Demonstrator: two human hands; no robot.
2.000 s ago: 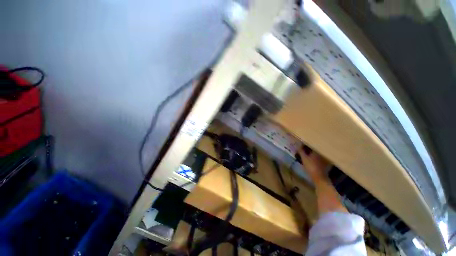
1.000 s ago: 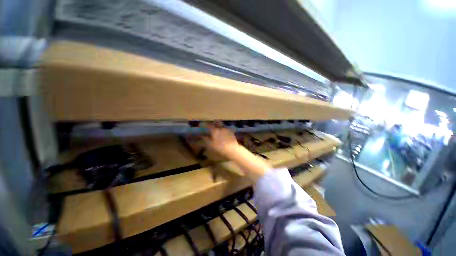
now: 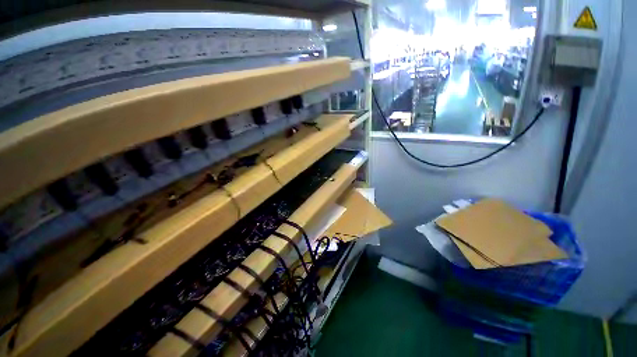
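Observation:
Black power adapters point(image 3: 171, 147) sit in a row in the socket strip point(image 3: 150, 166) under the upper padded shelf edge point(image 3: 209, 95), with thin leads hanging from some. Thin black output leads point(image 3: 209, 179) lie on the tan shelf below and over its padded edge point(image 3: 178, 222). Thick black cables point(image 3: 244, 270) drape in parallel over the lower padded edge point(image 3: 262, 263). Neither of my hands is in the picture.
At the rack's right end are cardboard sheets point(image 3: 360, 216). A blue crate point(image 3: 489, 296) with flat cardboard point(image 3: 497, 230) stands on the green floor point(image 3: 381, 317). A black cable point(image 3: 447, 165) hangs below the window. A grey box point(image 3: 574, 59) is on the wall.
The view has swung right along the rack, showing the window and blue crate more fully. My arm, reaching under the padded edge earlier, has gone out of the picture.

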